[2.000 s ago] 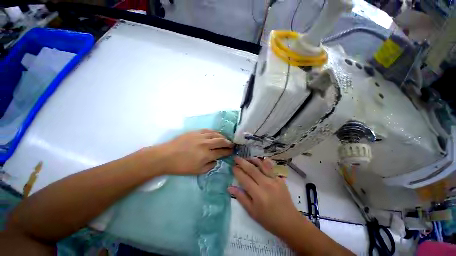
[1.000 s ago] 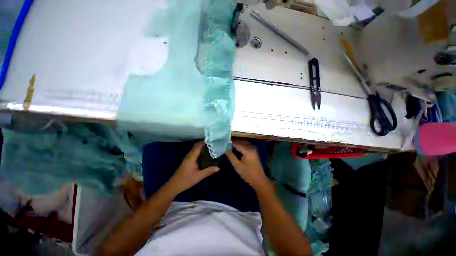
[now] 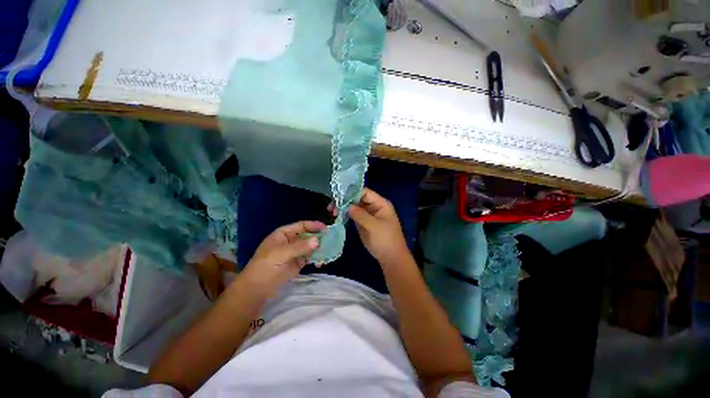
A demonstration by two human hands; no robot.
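Observation:
A sea-green ruffle strip [image 3: 358,109] runs down over the table's front edge and hangs towards my lap. Its lower end is held between my two hands. My left hand [image 3: 286,250] pinches the end of the strip. My right hand [image 3: 375,221] grips the strip a little higher, at its right edge. The flat sheer garment panel [image 3: 272,93] lies on the table left of the ruffle and droops over the edge. The needle area is cut off at the top.
Black thread snips [image 3: 495,85] and black-handled scissors [image 3: 592,136] lie on the white table [image 3: 436,132], right. A red tray [image 3: 514,211] sits under the edge. Sea-green fabric heaps [image 3: 101,202] hang left; ruffle pieces [image 3: 498,303] hang right. A blue basket [image 3: 53,50] is top left, a pink pad [image 3: 681,180] far right.
My hands have left the needle area and come down to my lap. They now hold the ruffle's lower end, which is raised and turned. The view has tilted down from the machine head.

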